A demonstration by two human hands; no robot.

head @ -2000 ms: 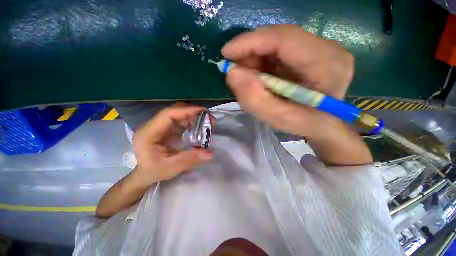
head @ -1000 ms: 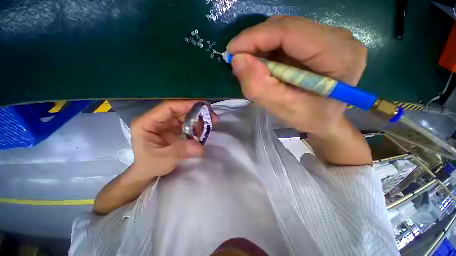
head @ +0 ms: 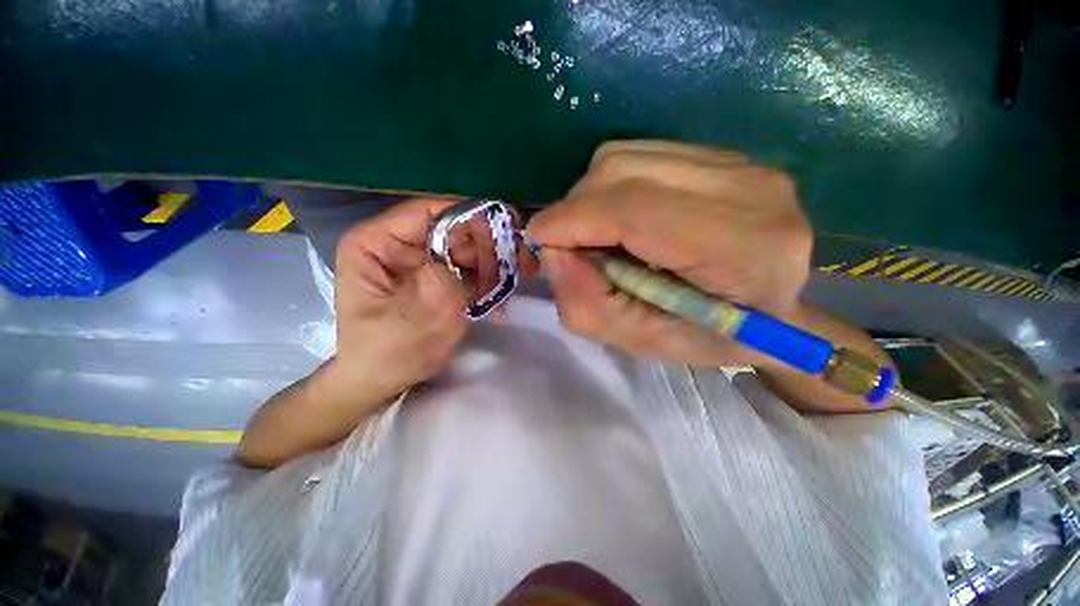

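Note:
My left hand [head: 397, 296] holds a shiny silver rounded-rectangular metal frame [head: 492, 290] above my lap, just off the bench's front edge. The frame's inner edge shows white and dark patches. My right hand [head: 681, 255] grips the vacuum pick-up pen [head: 776, 340], with a pale yellowish barrel and blue rear end. The pen's tip is at the frame's right side; whether it touches or carries a piece cannot be told. Tiny clear pieces [head: 554, 65] lie scattered on the green bench [head: 296, 118] beyond my hands.
A thin clear air hose [head: 977, 429] runs from the pen's rear to the right. A black slim tool [head: 1013, 53] lies on the bench at upper right. A blue plastic stool [head: 89, 243] stands at left below the bench edge. Metal racks [head: 995, 474] show at lower right.
The pen has moved from the tiny pieces on the bench down and back to the frame. My left hand has raised the frame slightly and turned it so its opening shows more.

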